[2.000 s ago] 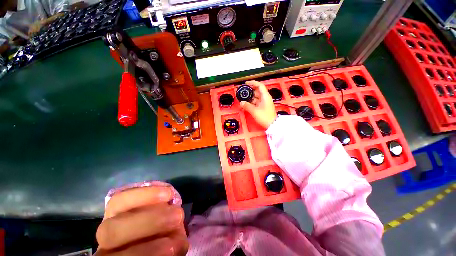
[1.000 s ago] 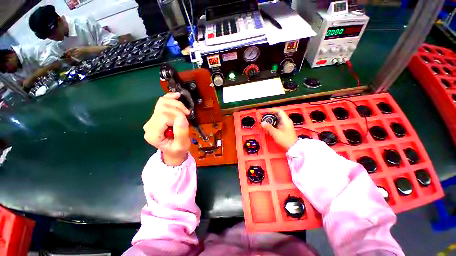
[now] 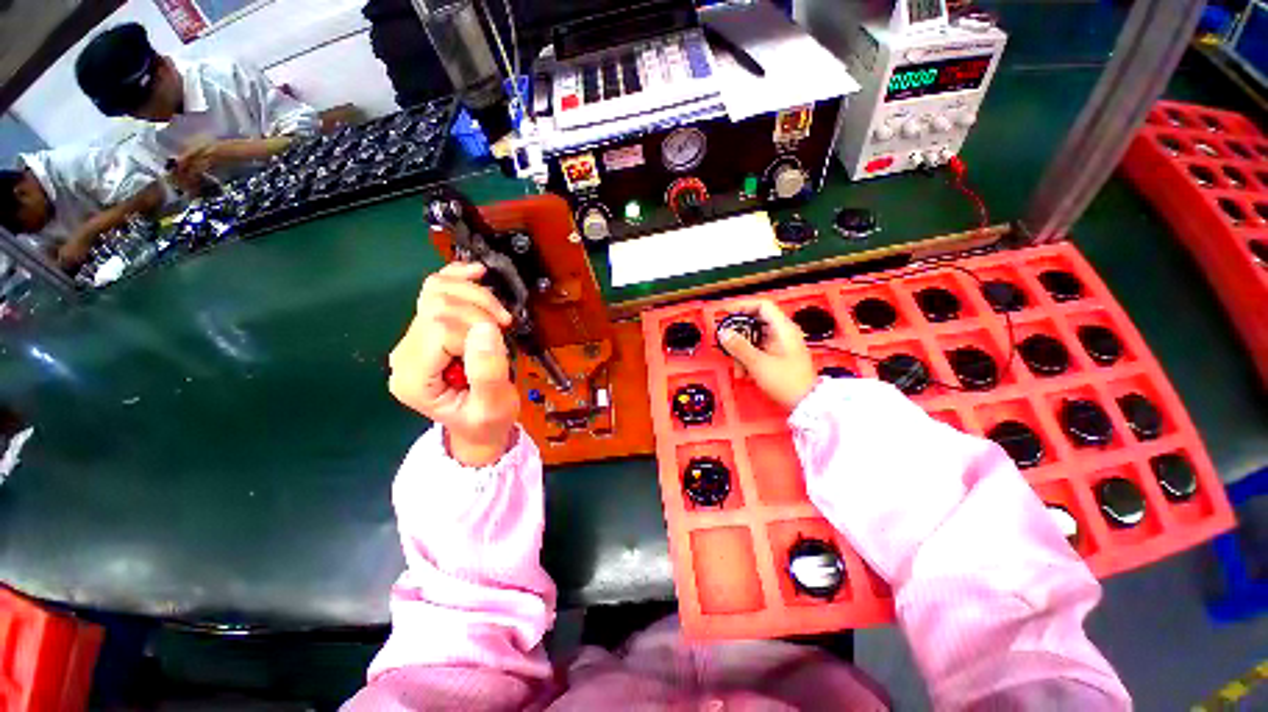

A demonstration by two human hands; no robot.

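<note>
My left hand is closed around the red handle of the toggle clamp; only a bit of red shows between the fingers. The clamp stands on an orange-brown fixture with a small metal nest at its front. My right hand holds a round black unit between thumb and fingers over the back-left part of the red tray. The tray's square pockets hold several black discs, some showing coloured dots. A thin dark wire lies across the tray.
A control box with a gauge stands behind, with a white paper slip before it. A pale power supply is to its right, near a metal post. More red trays lie far right. Two people sit far left by a black tray.
My left hand has risen from low in front of me onto the clamp handle. The view has tilted up. My right hand keeps the round unit over the tray.
</note>
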